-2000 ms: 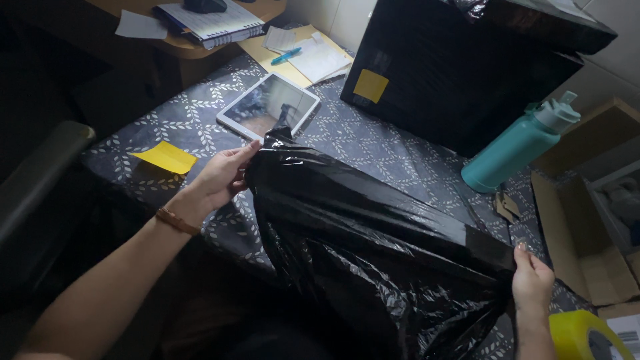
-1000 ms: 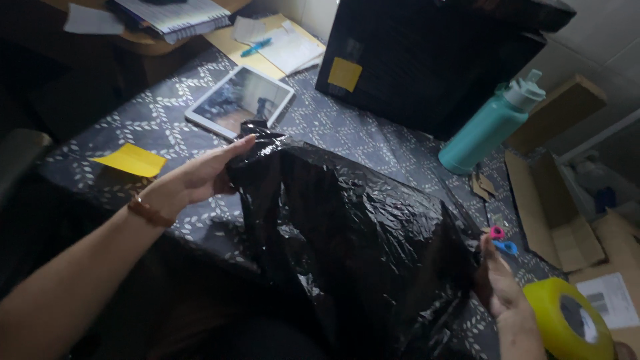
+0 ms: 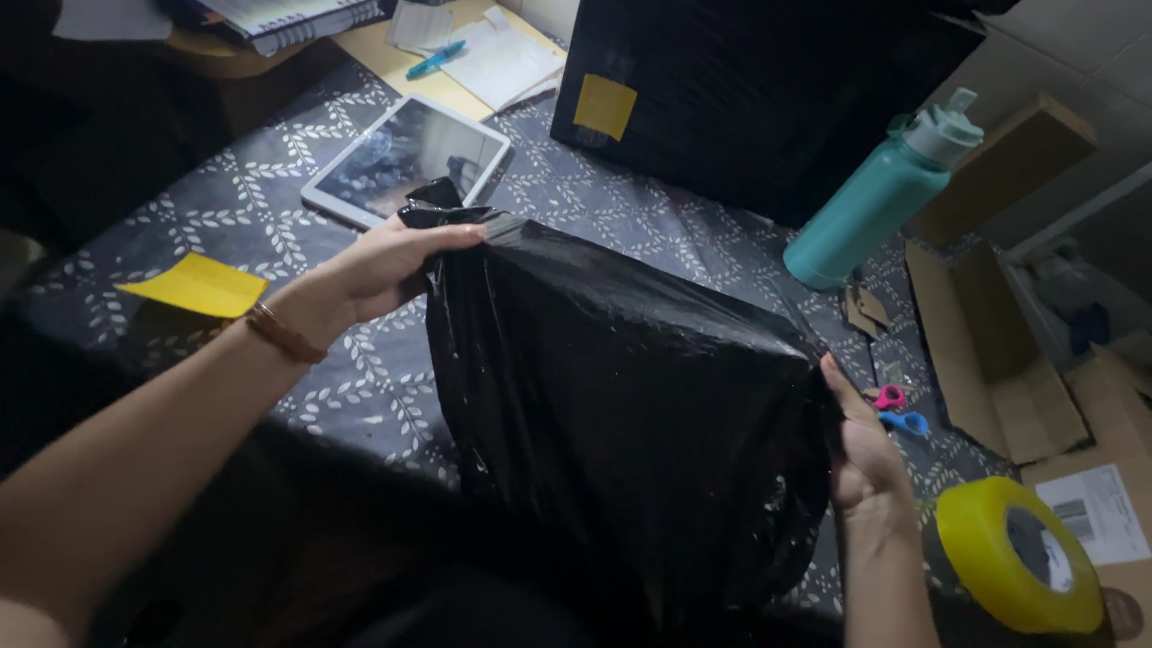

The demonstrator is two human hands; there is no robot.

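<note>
A shiny black plastic sheet or bag (image 3: 630,387) hangs between my hands, in front of the table's edge. My left hand (image 3: 387,265) pinches its upper left corner, thumb on top, just below a white-framed tablet (image 3: 409,157). At the right side of the plastic, my right hand (image 3: 868,450) grips the edge, its fingers partly hidden. Scissors with pink and blue handles (image 3: 903,423) lie just beyond my right hand. A large roll of yellow tape (image 3: 1017,553) is at the lower right. A yellow paper piece (image 3: 198,283) lies left of my left wrist.
A large black-wrapped box (image 3: 747,99) stands at the back, with a yellow square on it. Beside it is a teal bottle (image 3: 868,202). Cardboard boxes (image 3: 999,360) line the right side. Papers with a blue pen (image 3: 436,59) and spiral notebooks (image 3: 297,18) lie at the back left.
The plastic was stretched wide between my hands two seconds ago; it sagged and crumpled, and its top edge is now smoother. My hands are closer together than at first. The scissors' handles have come into sight.
</note>
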